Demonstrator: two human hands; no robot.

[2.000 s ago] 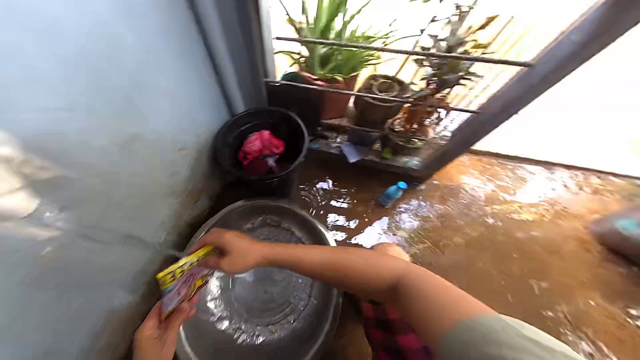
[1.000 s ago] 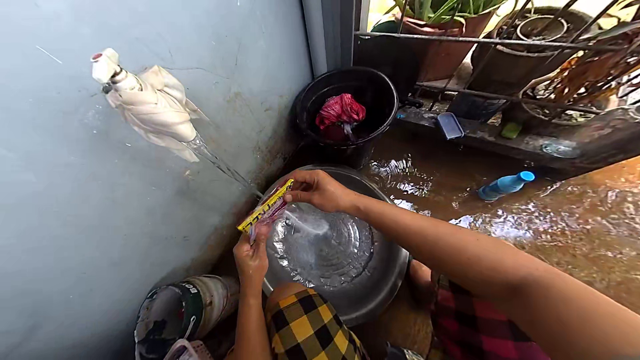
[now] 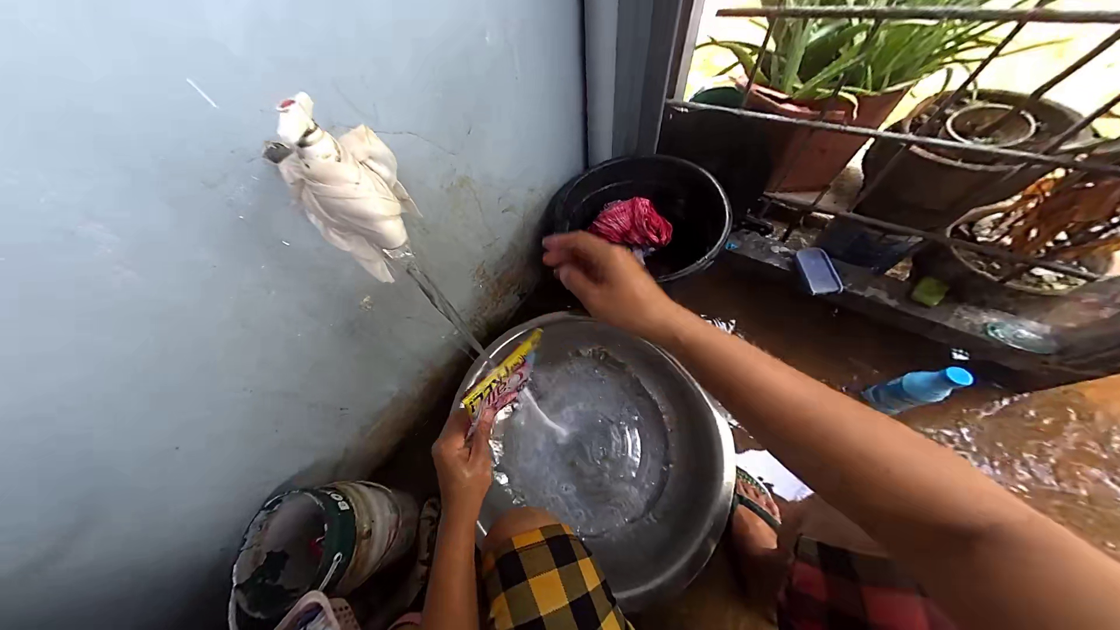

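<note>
My left hand holds a yellow and pink printed sachet above the left side of a large round metal basin. White powder appears to fall from the sachet into the water in the basin. My right hand is over the basin's far rim, near a black tub, its fingers bent together; whether a small piece is between them cannot be told. Red wet cloth lies in the tub. Water runs from a cloth-wrapped tap on the wall, down behind the sachet.
A paint bucket stands at lower left beside a pink basket. A blue bottle lies on the wet floor at right. Potted plants stand behind a metal railing; a small blue dish rests on the ledge.
My right hand has left the sachet and moved away towards the black tub. My left hand still holds the sachet, and a white stream now shows below it. The view has shifted.
</note>
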